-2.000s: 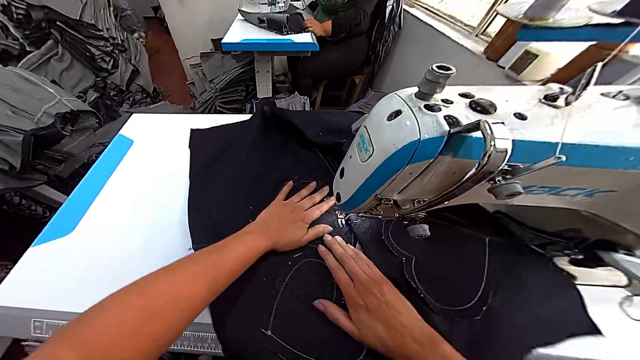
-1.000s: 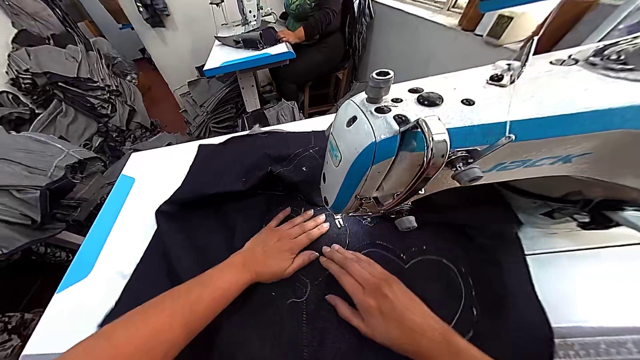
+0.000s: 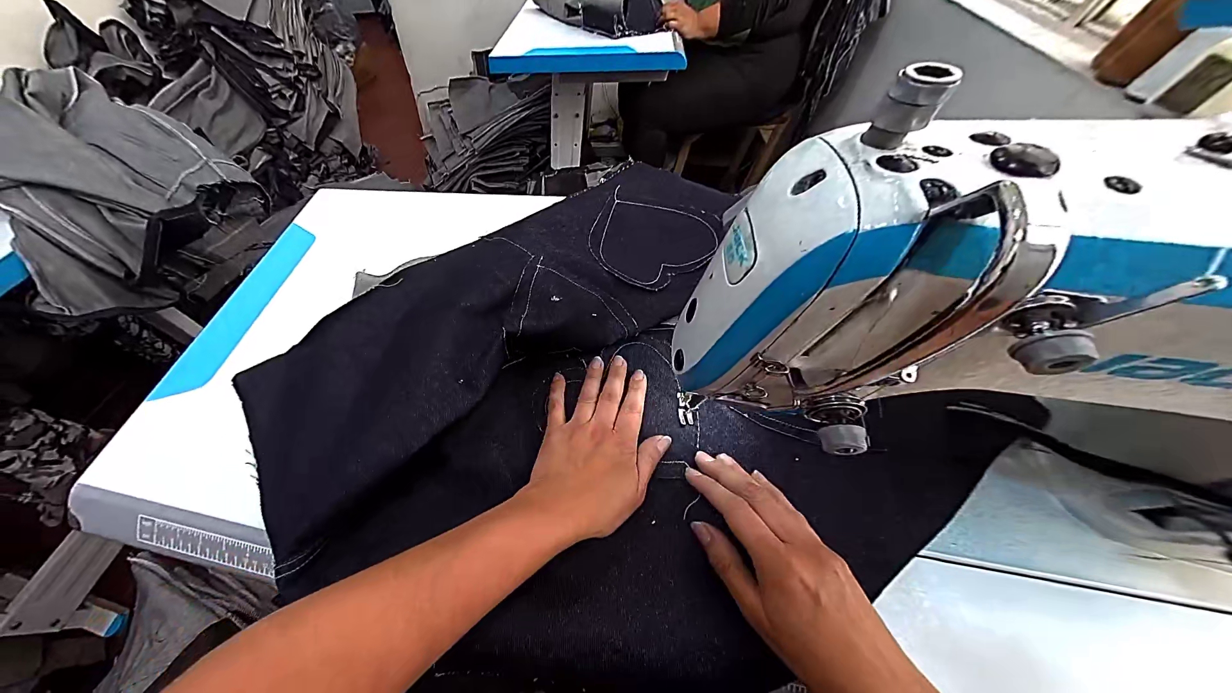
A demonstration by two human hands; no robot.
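Observation:
Dark denim fabric (image 3: 385, 414) with pale stitching, including a heart-shaped outline near the back, lies over the white table of a Jack sewing machine (image 3: 770, 269). The metal presser foot (image 3: 686, 408) rests on the cloth beside a seam. My left hand (image 3: 597, 452) lies palm down on the denim, left of the foot, its fingers slightly apart. Nearer me and to the right of the foot, my right hand (image 3: 780, 539) presses the cloth with fingertips beside the same seam. Neither hand grasps anything visibly. The needle is hard to make out.
The white table's edge (image 3: 192, 539) bears a printed ruler at the near left. Heaps of grey garments (image 3: 125, 173) lie on the left. Further back, a person sits at another table (image 3: 587, 53), with stacked fabric (image 3: 486, 135) beside it. The machine's arm spans the right side.
The denim has shifted and turned under the machine; a heart outline now shows behind the foot, where the one-second-old frame showed one at the right. Both hands remain flat beside the foot.

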